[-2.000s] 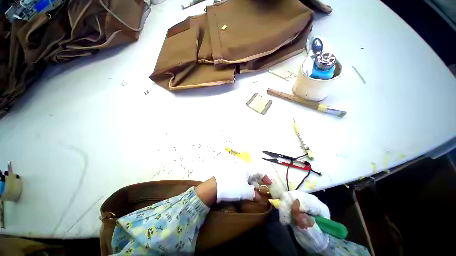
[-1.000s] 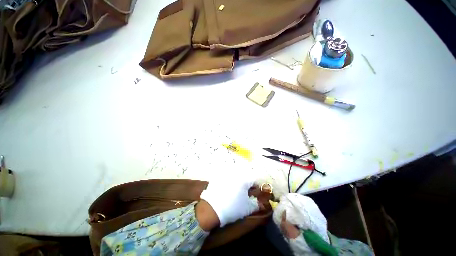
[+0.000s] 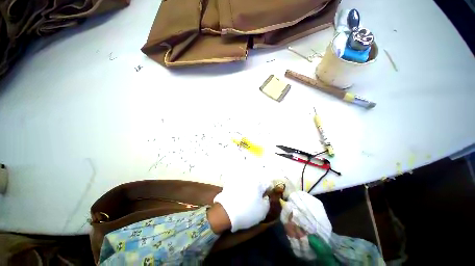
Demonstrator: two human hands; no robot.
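An open brown bag [image 3: 156, 193] lies at the table's near edge, with a zipper line inside its mouth and a ring at its left end. My left hand [image 3: 246, 203], in a white glove, grips the bag's right end near a brass-coloured ring [image 3: 279, 185]. My right hand [image 3: 307, 221], gloved with some bare fingers, holds a green-handled tool [image 3: 322, 250]. A pale yellowish tip shows between the hands at the bag's end. The exact contact there is blurred and partly hidden by the fingers.
Black and red snips [image 3: 307, 159] with a cord, a thin yellowish stick [image 3: 322, 134] and a yellow piece [image 3: 248, 146] lie beyond my hands. Farther off are a tan square [image 3: 275, 88], a brush [image 3: 328, 89], a cream cup [image 3: 344, 65] and a folded brown bag [image 3: 208, 47]. Dark clippings are scattered.
The view has shifted, so the far bag and cup sit higher in the picture. My left hand has closed in around the bag's right end, and more of the bag's mouth shows.
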